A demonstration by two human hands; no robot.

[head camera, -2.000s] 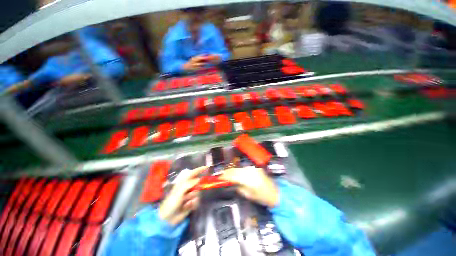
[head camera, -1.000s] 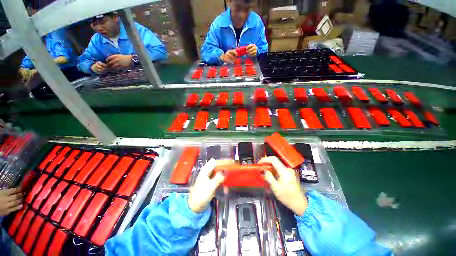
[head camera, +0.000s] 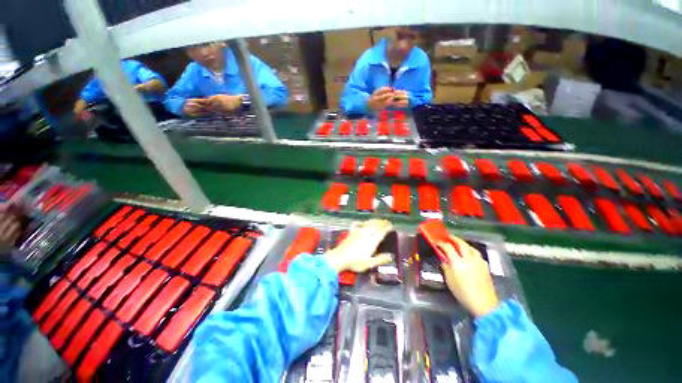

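The clear phone tray [head camera: 516, 288] lies in front of me with black phones [head camera: 381, 344] in several pockets. My left hand [head camera: 363, 247] is over its upper row, fingers beside a black phone [head camera: 387, 271]; whether it grips the phone is unclear. A red-backed piece shows partly under that hand, and another red piece [head camera: 301, 245] lies in the upper left pocket. My right hand [head camera: 467, 277] has its fingers on a tilted red back cover [head camera: 432, 233] above a black phone in the upper row.
The black cover tray [head camera: 224, 295] with rows of red covers is at left. Beyond the pale rail [head camera: 598, 254], trays of red-covered phones [head camera: 505, 207] lie on the green belt. People in blue smocks work across it. A slanted post [head camera: 161, 146] stands at left, and another person's hand shows at the left edge.
The red piece held in both hands has left that place; a red piece now shows under my left hand. My left hand moved to the upper row, my right hand to the tilted cover. The view shifted left.
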